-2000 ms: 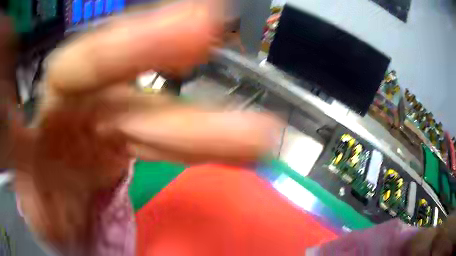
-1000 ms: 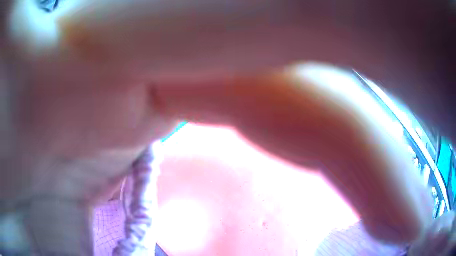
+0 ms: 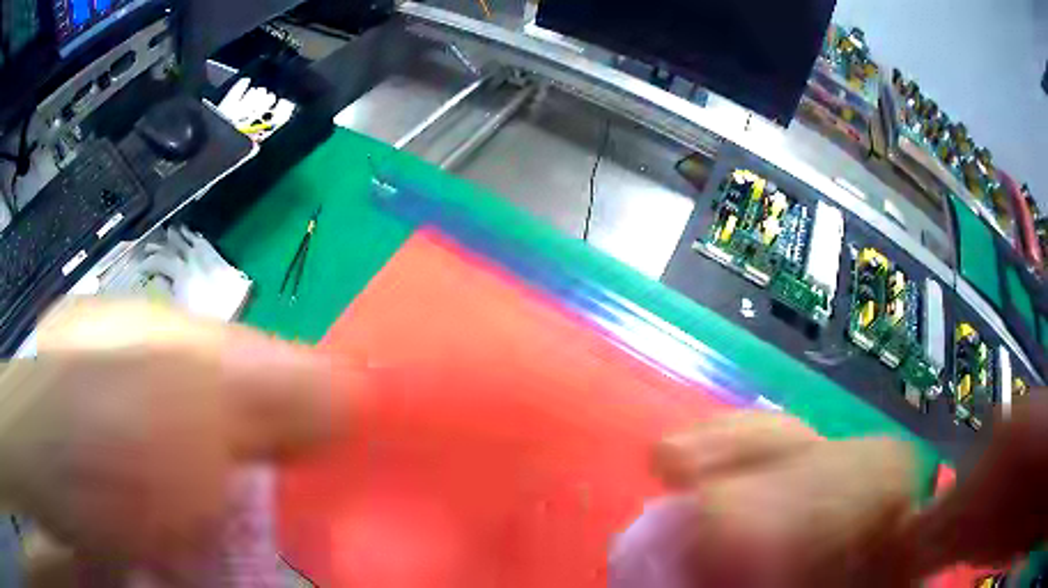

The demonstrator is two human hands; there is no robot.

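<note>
The red mat (image 3: 460,436) lies on the green mat (image 3: 345,184) in front of me. My left hand (image 3: 172,402), bare and blurred, is over the mat's left edge at the lower left. My right hand (image 3: 781,494), bare and blurred, is over the lower right of the red mat. The fingers of both look bent; I see nothing held, but blur hides the fingertips. A bundle of clear plastic strips (image 3: 621,322) runs along the red mat's far edge. Black tweezers (image 3: 301,255) lie spread on the green mat.
Circuit boards (image 3: 772,236) sit on black carriers at the right, beside the metal conveyor (image 3: 517,126). A keyboard (image 3: 69,218), mouse (image 3: 170,136) and whitish crumpled gloves (image 3: 172,270) are at left. A black monitor (image 3: 690,46) stands beyond. A blurred dark reddish shape is at the right edge.
My left hand, earlier large and close to the camera, is now lower left and farther off. My right hand shows more fully at lower right. The mats, tweezers and keyboard have come into clear view.
</note>
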